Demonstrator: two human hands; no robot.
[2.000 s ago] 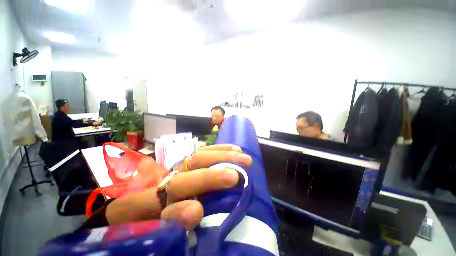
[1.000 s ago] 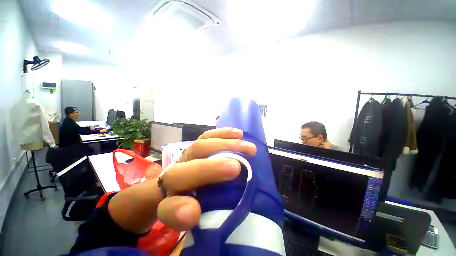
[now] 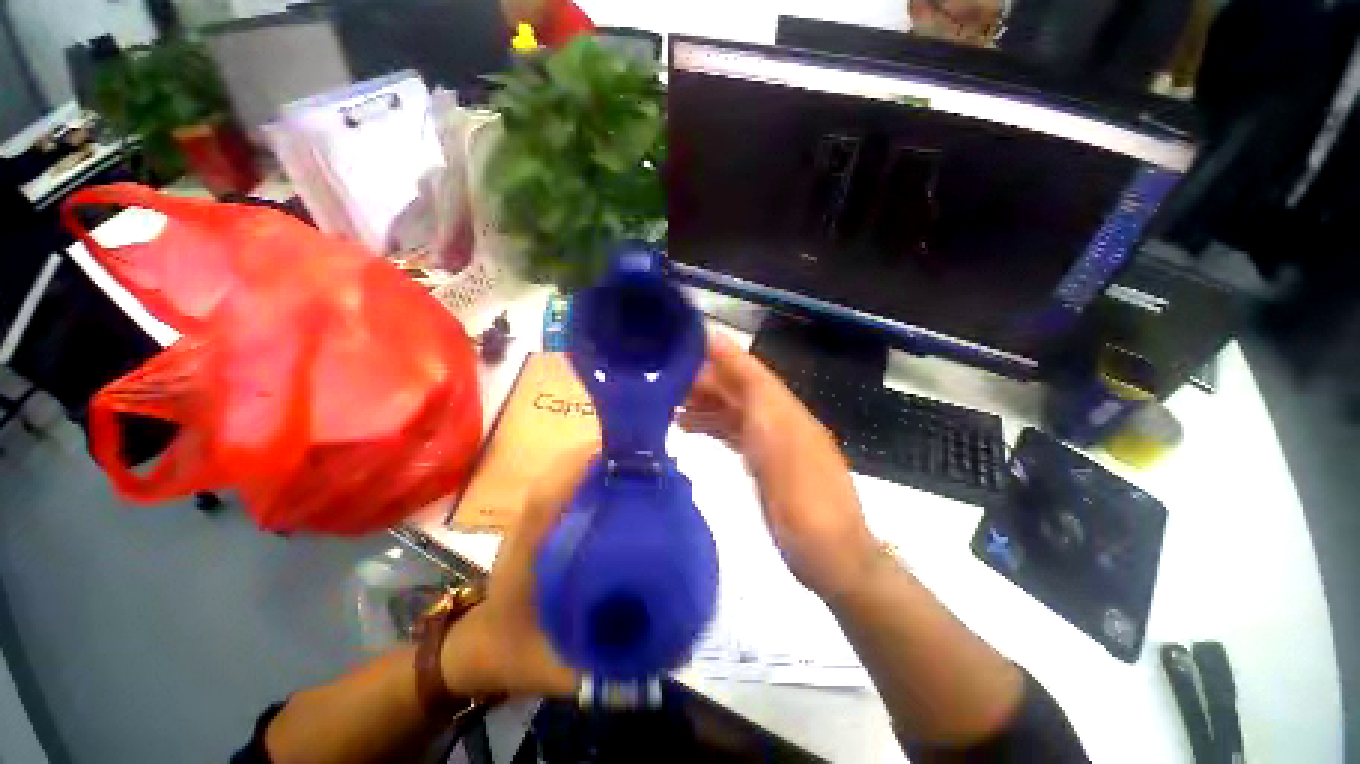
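A blue vacuum flask (image 3: 627,575) is upright in front of me, seen from above, with its hinged lid (image 3: 638,321) flipped open away from me and its dark mouth showing. My left hand (image 3: 515,634) is wrapped around the left side of the flask body, partly hidden behind it. My right hand (image 3: 783,470) is beside the open lid on its right, with the fingers behind the lid edge; whether it touches the lid is hard to tell.
Red plastic bag (image 3: 328,388) at left. Kraft pad (image 3: 515,448) and white printed sheet (image 3: 798,642) lie under the flask. Keyboard (image 3: 932,440), monitor (image 3: 895,209), mouse pad (image 3: 1074,537) and black stapler (image 3: 1201,702) are to the right. Plant (image 3: 582,157) and clipboard (image 3: 373,142) stand behind.
The flask has come down from in front of my face to above the desk, and its open lid now shows. My right hand has come into view. The view has tilted down.
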